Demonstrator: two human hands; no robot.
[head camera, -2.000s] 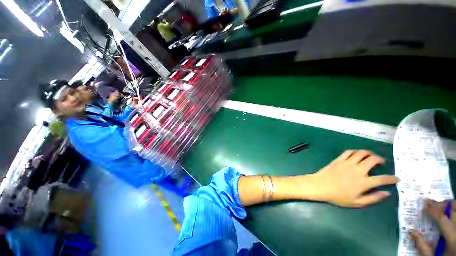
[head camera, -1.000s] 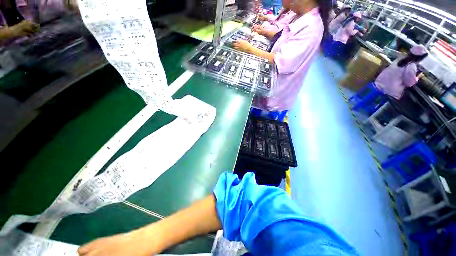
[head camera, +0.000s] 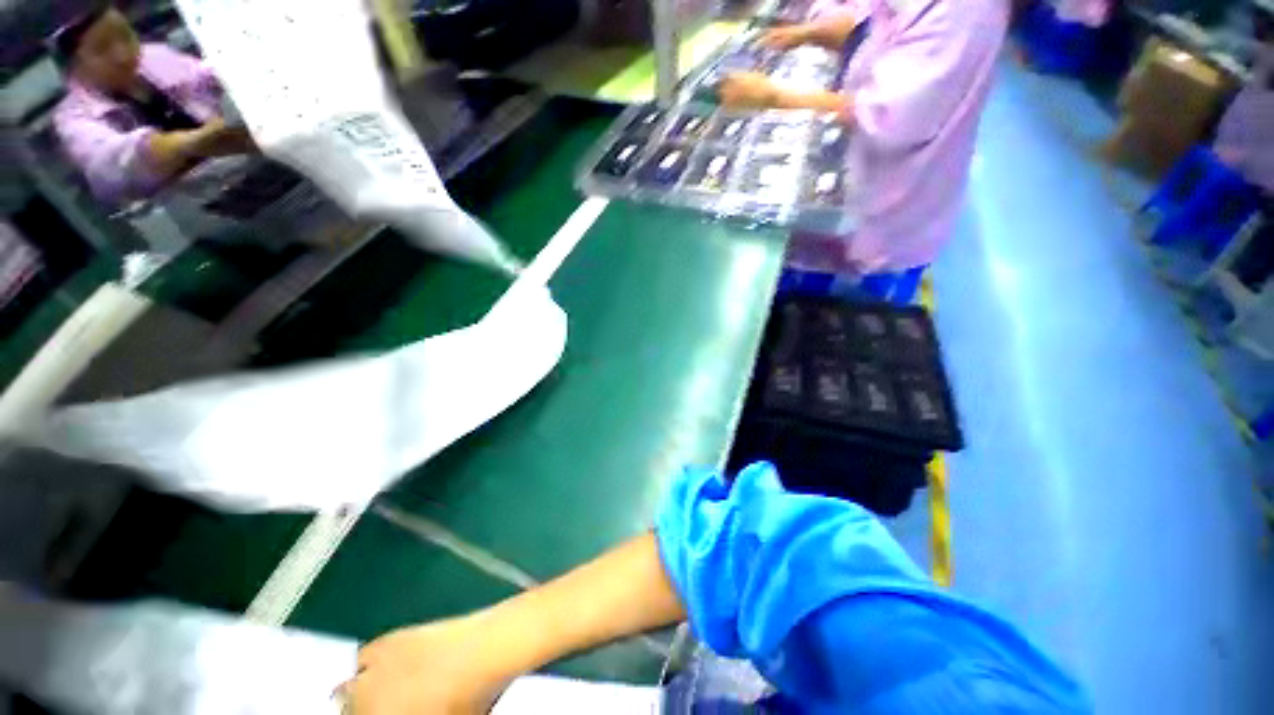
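Note:
A long white label strip (head camera: 356, 419) loops over the green bench (head camera: 622, 405). Its upper part rises out of the top of the picture, its middle runs left across the white rail, and another stretch lies along the bottom edge. My right hand (head camera: 426, 668) is low in the picture, over the bottom stretch of strip, with the blue sleeve reaching in from the lower right. Its fingers are cut off by the bottom edge, so I cannot tell what they hold. No pen shows. My left hand is out of the picture.
A clear component tray (head camera: 720, 165) lies at the bench's far right, beside a person in pink (head camera: 915, 133). Stacked black trays (head camera: 859, 374) stand right of the bench edge. Another person in pink (head camera: 126, 119) is across the line. The white rail (head camera: 301, 562) crosses the bench.
The view has turned left since a second ago, so tray and people sit further right. The strip's middle loop has swung and now blurs. My right hand shows further right in the picture.

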